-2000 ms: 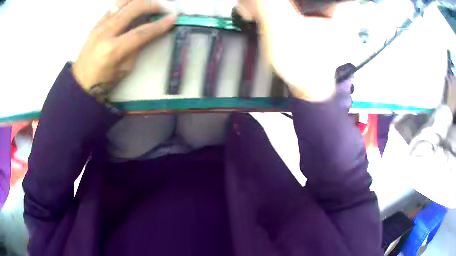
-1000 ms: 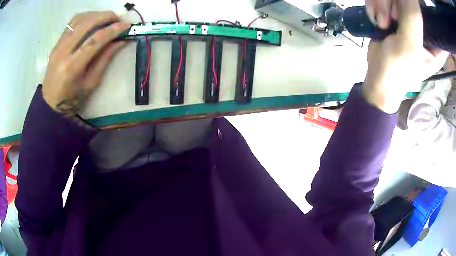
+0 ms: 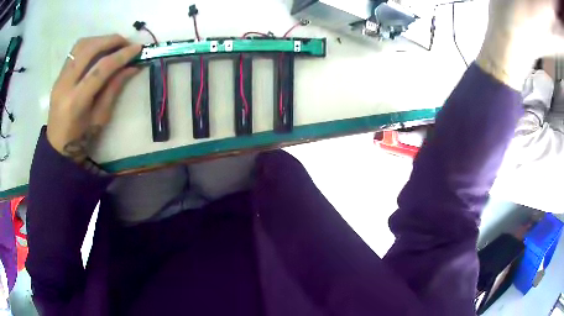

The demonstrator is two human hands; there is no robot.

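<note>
A green circuit board strip [image 3: 260,46] lies across the bench, with several black plastic housings [image 3: 200,99] standing off it towards me like comb teeth. Red lead wires [image 3: 243,92] run along the housings. Small black connectors [image 3: 193,10] stick out beyond the strip on short wires. My left hand [image 3: 93,80] holds the strip's left end between thumb and fingers. My right hand [image 3: 525,37] is at the top right corner, blurred and cut off by the frame edge. A dark object shows at its edge, too little to identify, and its fingers are hidden.
A silver metal screw feeder [image 3: 340,13] stands behind the strip's right end. More green strips [image 3: 9,58] with wires lie at the far left. The bench's green edge [image 3: 346,126] runs in front of me. A red stool [image 3: 396,144], a blue bin [image 3: 539,253] and a person's pale sleeve [image 3: 535,136] are at the right.
My right hand has moved from the strip past the feeder to the top right corner; the black driver it held a second ago is now out of clear view. My left hand stays at the strip's left end.
</note>
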